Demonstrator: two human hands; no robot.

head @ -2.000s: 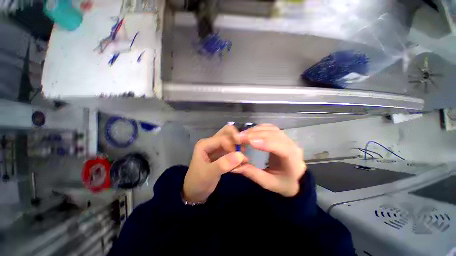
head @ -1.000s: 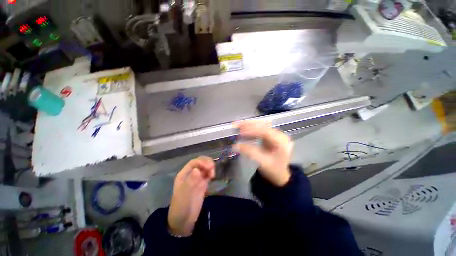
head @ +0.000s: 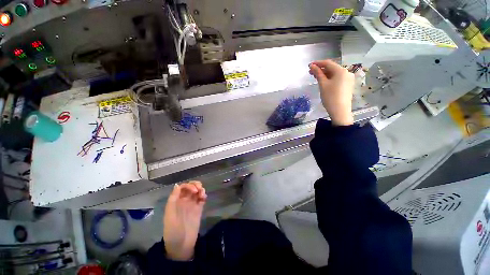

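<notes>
The grey metal tray [head: 225,131] runs along the front of the machine. A small pile of short blue wire pieces [head: 188,122] lies loose at its left part. A clear plastic bag with many blue pieces [head: 290,110] lies at its right part. My right hand [head: 336,91] is raised over the tray's right end, above and right of the bag's filled part. Its thumb and fingertips are pinched; whether they hold something small or the bag's clear edge cannot be told. My left hand [head: 184,217] is below the tray's front edge, fingers loosely curled, nothing seen in it.
A few red and blue wires [head: 96,140] lie on the white cover [head: 59,172] at left, beside a teal cylinder [head: 44,127]. A machine head [head: 171,96] with looped tubes hangs over the loose pile. A white mug [head: 395,17] stands at upper right. A grey machine [head: 424,215] is at lower right.
My hands were together two seconds ago and are now far apart. My right hand has moved up and right over the tray; my left hand has moved left. The view has shifted, showing more of the machine.
</notes>
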